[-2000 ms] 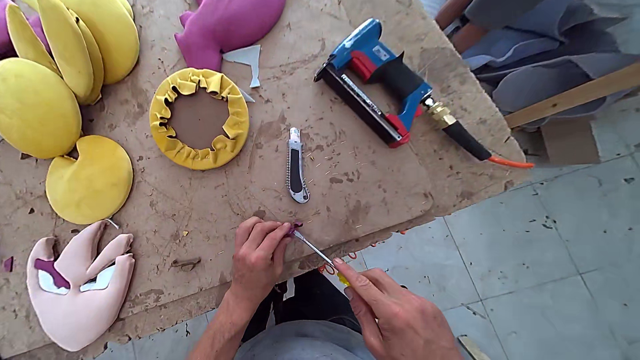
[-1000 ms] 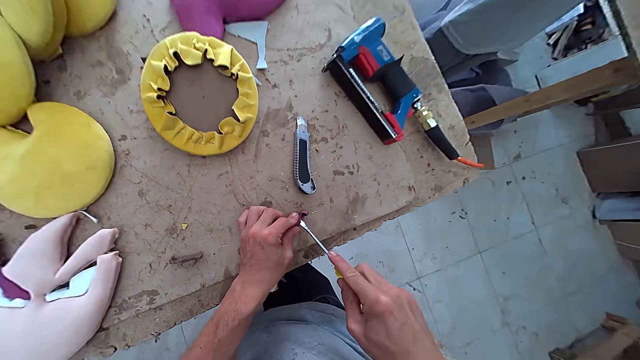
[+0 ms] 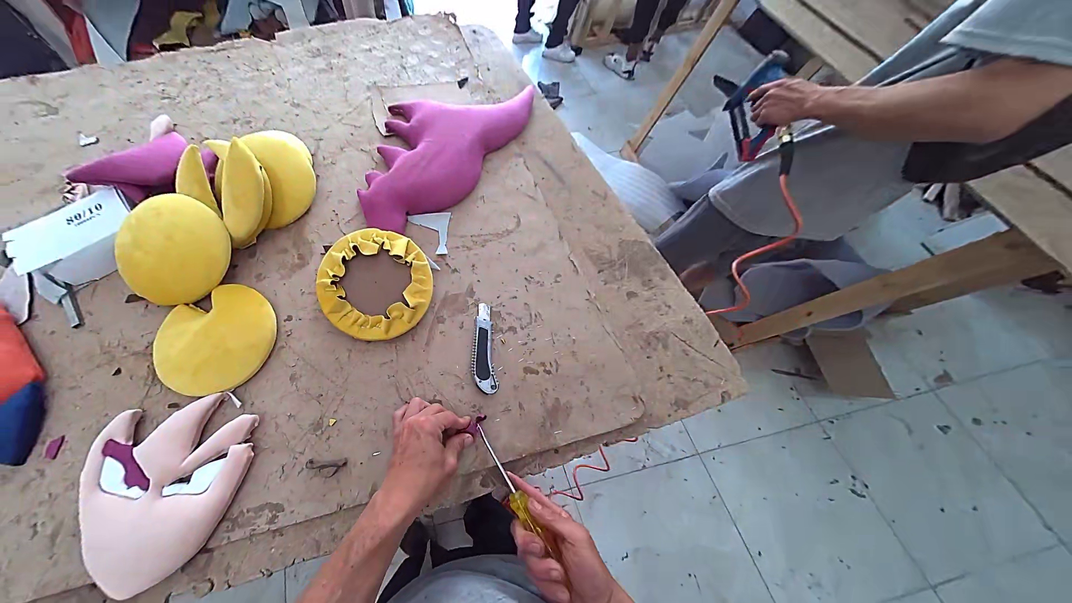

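Observation:
Near the table's front edge, my left hand (image 3: pixel 425 448) pinches a small purple fabric piece (image 3: pixel 476 425) between thumb and fingers. My right hand (image 3: pixel 557 544) grips the yellow handle of a screwdriver (image 3: pixel 521 506), whose metal shaft reaches up to that piece; the tip's exact contact cannot be told. Just beyond lies a utility knife (image 3: pixel 483 352) with a black and grey body. Up and left of the knife is a yellow gathered-fabric disc (image 3: pixel 328 295) with a brown centre. A pink padded shape (image 3: pixel 159 519) with white and purple patches lies at the lower left.
Yellow padded discs (image 3: pixel 173 249), a magenta padded animal shape (image 3: pixel 444 155) and a white box (image 3: pixel 71 243) lie on the worn table (image 3: pixel 569 335). At right, another person's hand (image 3: pixel 783 102) holds a pneumatic stapler (image 3: pixel 747 109) with an orange air hose (image 3: pixel 791 218). Wooden beams stand there.
The pneumatic stapler, on the table in both earlier frames, is now held by the other person off to the right. The view has shifted to show more of the room. Both my hands keep their holds.

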